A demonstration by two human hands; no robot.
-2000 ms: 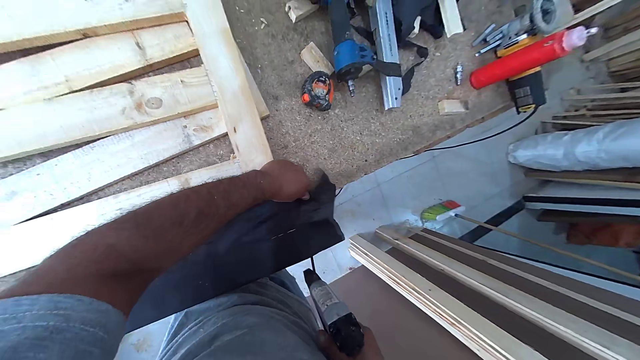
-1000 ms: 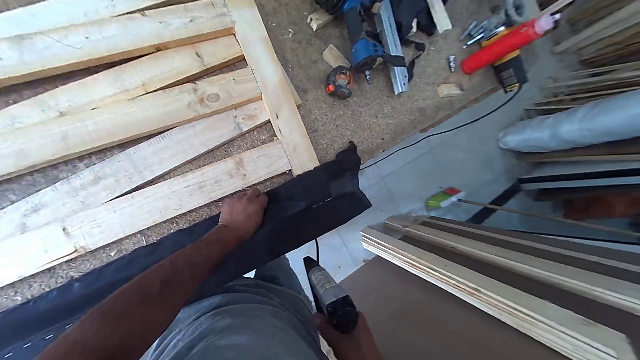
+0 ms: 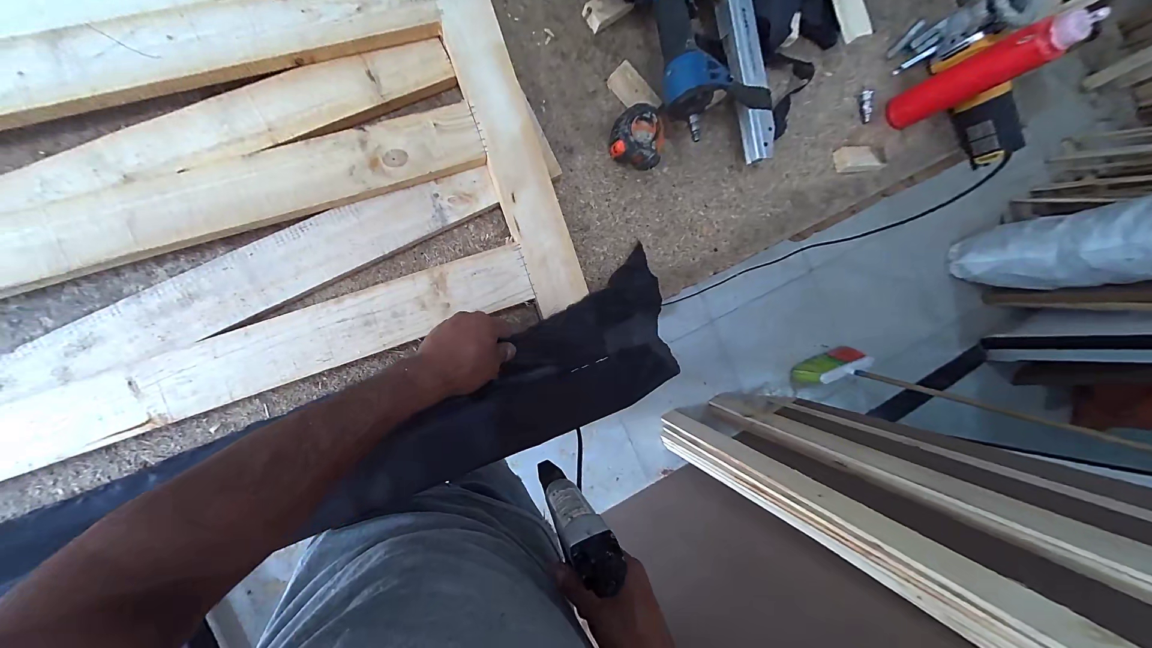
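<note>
My left hand [image 3: 466, 353] grips the upper edge of a long strip of black fabric [image 3: 540, 396], thumb on its top side. The strip lies along the near edge of a wooden frame of boards [image 3: 513, 153], covering part of its lower corner, and hangs over the bench edge towards my lap. A short row of light stitches or staples shows on it. Low in the view, my right hand [image 3: 621, 598] is closed around a staple gun or similar power tool [image 3: 580, 531], its black nose pointing up, just below the fabric. A dark cord or hose runs up behind the tool.
On the chipboard bench [image 3: 585, 207] lie a tape measure [image 3: 636, 137], a blue tool [image 3: 695, 76], a metal rail [image 3: 747, 90], wood offcuts and a red cylinder [image 3: 981, 76]. Edged panels [image 3: 855, 522] stand at the lower right. A broom [image 3: 830, 365] is on the tiled floor.
My left hand was at the fabric's right end two seconds ago, then further left along it; now it grips the upper edge near the frame's corner. My right hand still holds the tool low.
</note>
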